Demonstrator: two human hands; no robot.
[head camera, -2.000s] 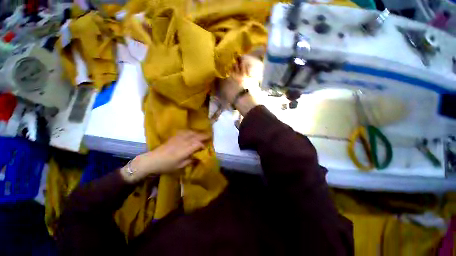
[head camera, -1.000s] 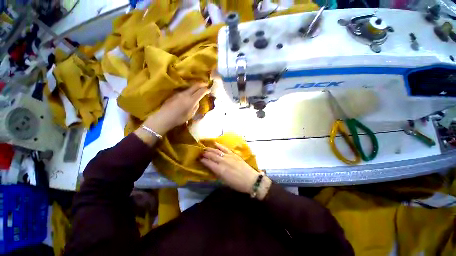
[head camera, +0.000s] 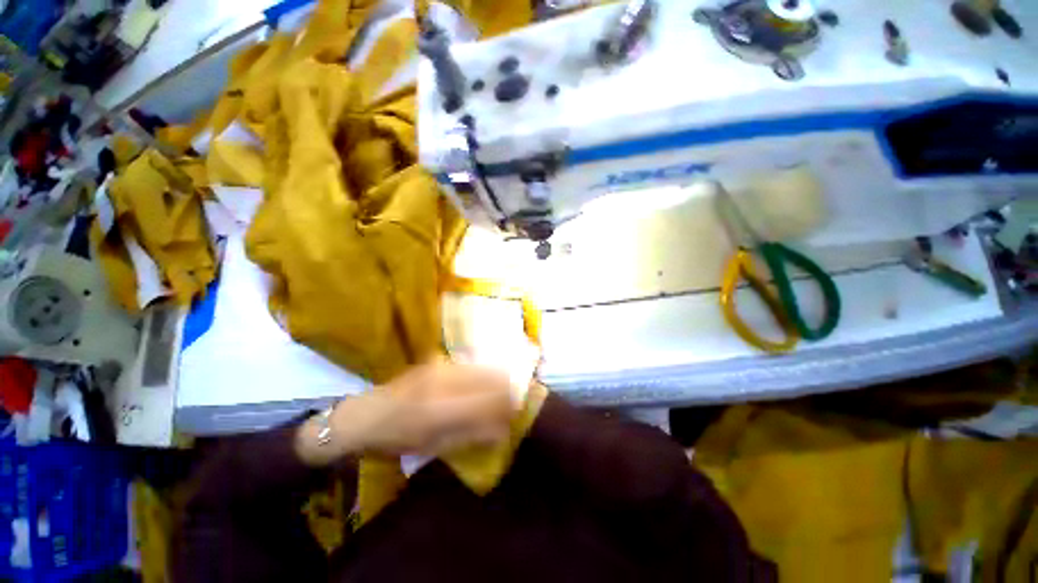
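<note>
Mustard fabric (head camera: 342, 245) lies heaped left of the needle and reaches to the table's front edge. A white-faced piece with a yellow border (head camera: 489, 330) lies at its right end, in front of the needle area. My left hand (head camera: 438, 408) is blurred and lies over the near end of this piece at the table edge; its fingers' hold cannot be made out. My right hand is hidden; only the dark right sleeve shows, ending at the cloth. The presser foot area (head camera: 535, 233) is brightly lit, with no cloth seen under it.
The white sewing machine head (head camera: 706, 125) spans the upper right. Scissors with yellow and green handles (head camera: 780, 296) and small green-handled snips (head camera: 950, 271) lie right of the needle. A blue crate (head camera: 63, 501) is at lower left. More mustard fabric hangs below the table at right.
The view has shifted, with the machine head further left and up. My left hand has moved down from the heap to the table edge. My right hand has gone out of sight. A white cloth face now shows.
</note>
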